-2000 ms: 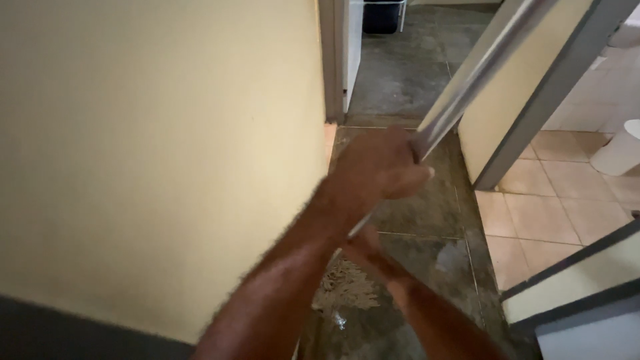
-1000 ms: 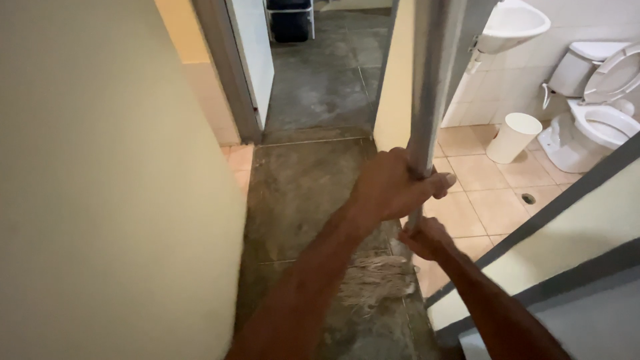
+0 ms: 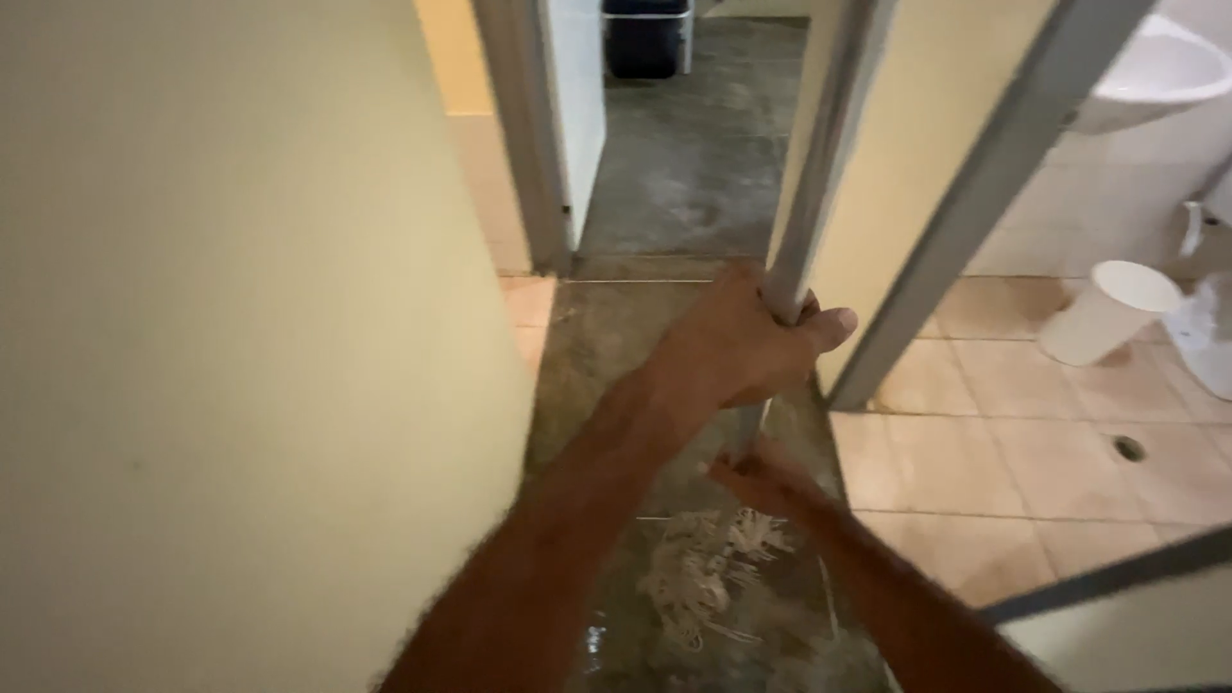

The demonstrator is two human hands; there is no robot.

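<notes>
My left hand (image 3: 741, 346) is closed around the upper part of a grey mop handle (image 3: 830, 144), its thumb pointing right. Lower down, my right hand (image 3: 760, 476) grips the same handle, its fingers partly hidden. The handle leans a little to the right at its top. Below my right hand, the mop head (image 3: 698, 577) of pale strings lies spread on the dark, wet-looking floor (image 3: 616, 385).
A plain wall (image 3: 260, 337) runs close on the left. Ahead are a white door (image 3: 575, 106) and a dark bin (image 3: 643, 43). On the right, a grey door frame (image 3: 982, 202) borders a tiled bathroom with a white bin (image 3: 1107, 313), a washbasin (image 3: 1160, 63) and a floor drain (image 3: 1128, 449).
The mop head has moved left along the floor since one second ago, and the handle's top now leans further right. Both hands have kept hold of the handle. The view has shifted.
</notes>
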